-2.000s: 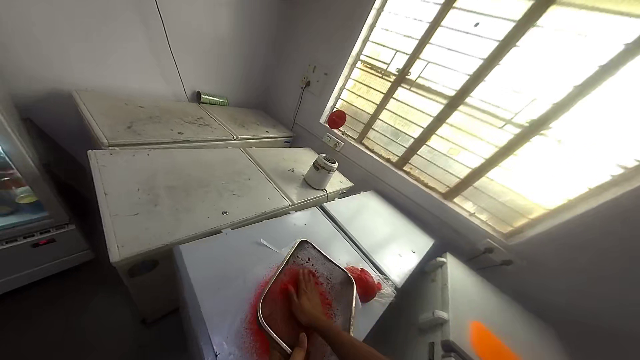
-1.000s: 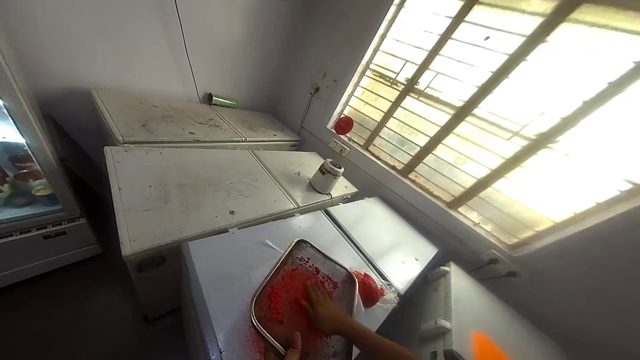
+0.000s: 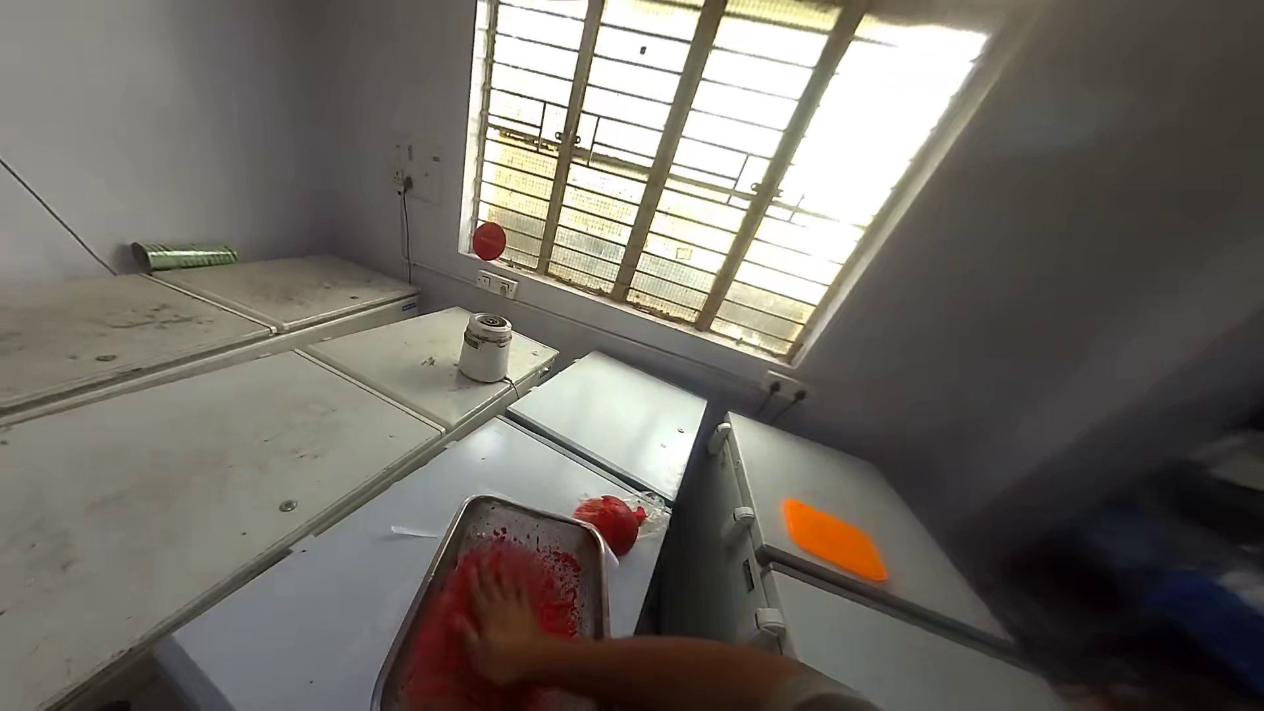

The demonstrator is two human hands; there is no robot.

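A metal tray (image 3: pixel 590 583) with red powder and small red bits lies on a white chest freezer lid (image 3: pixel 326 592). Flat on the red material, fingers spread, rests my right hand (image 3: pixel 504 622), its forearm coming in from the lower right; motion blurs it. Whether it grasps any of the bits cannot be told. Just beyond the tray's right corner sits a red bundle in clear plastic (image 3: pixel 610 523). A thin white strip (image 3: pixel 413 532) lies left of the tray. My left hand is out of view.
More chest freezers (image 3: pixel 197 474) stand to the left, one bearing a white lidded container (image 3: pixel 486 348) with a cord. A green cylinder (image 3: pixel 186 257) lies at the back. On the right freezer lies an orange flat item (image 3: pixel 834 539). Behind are a barred window (image 3: pixel 652 168) and wall sockets (image 3: pixel 783 385).
The view has swung right. My left hand, at the tray's near edge in the earlier frames, is no longer seen. My right hand has stayed on the red material in the tray.
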